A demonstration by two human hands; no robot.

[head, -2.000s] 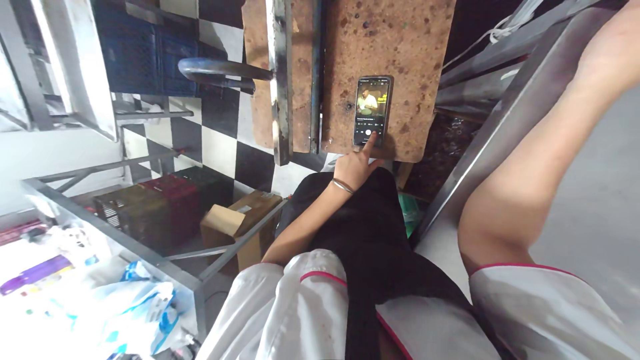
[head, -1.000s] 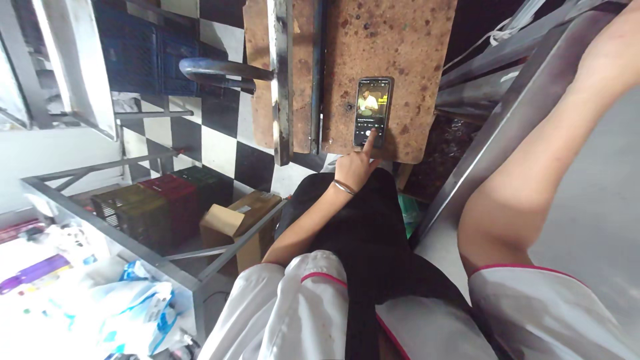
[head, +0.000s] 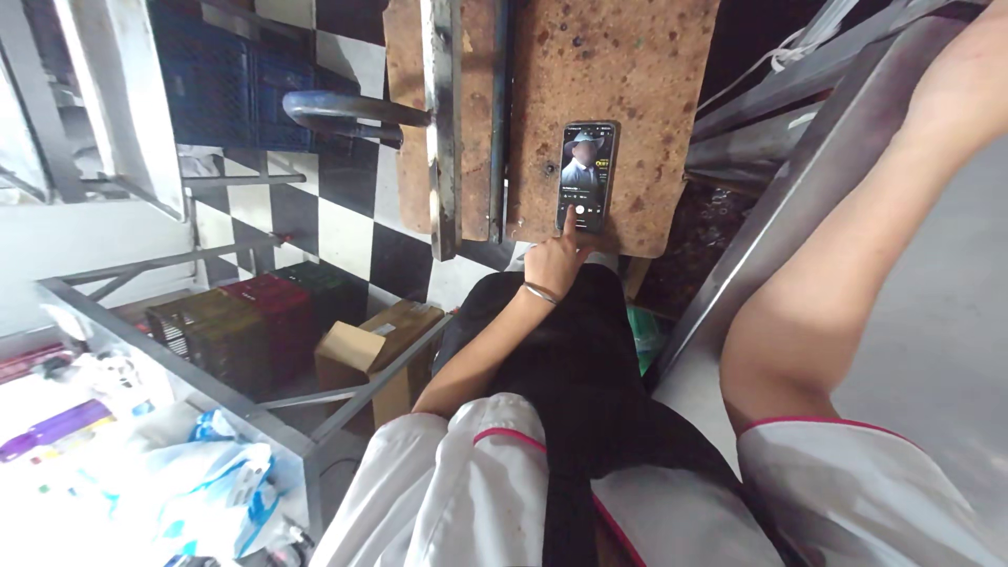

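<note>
A smartphone [head: 585, 169] in a dark case lies flat on a worn, brown speckled board [head: 646, 94], its screen lit with a picture and playback controls. My left hand [head: 554, 262] is at the phone's near end with the index finger extended over the lower part of the screen. The other fingers are curled, and the hand holds nothing. A thin metal bracelet [head: 540, 294] circles the left wrist. My right forearm [head: 874, 228] reaches up toward the top right corner; the fingers of that hand are outside the view.
A metal bar [head: 443, 142] with a curved blue handle [head: 354, 109] crosses the board's left side. Left are an open cardboard box [head: 398, 339], crates [head: 264, 319] and a metal-framed table [head: 173, 358] bearing plastic bags [head: 213, 488]. A grey metal surface [head: 929, 339] lies under my right arm.
My left index finger has shifted slightly left over the lower part of the phone screen. The picture on the screen has changed. The right arm has stayed in place.
</note>
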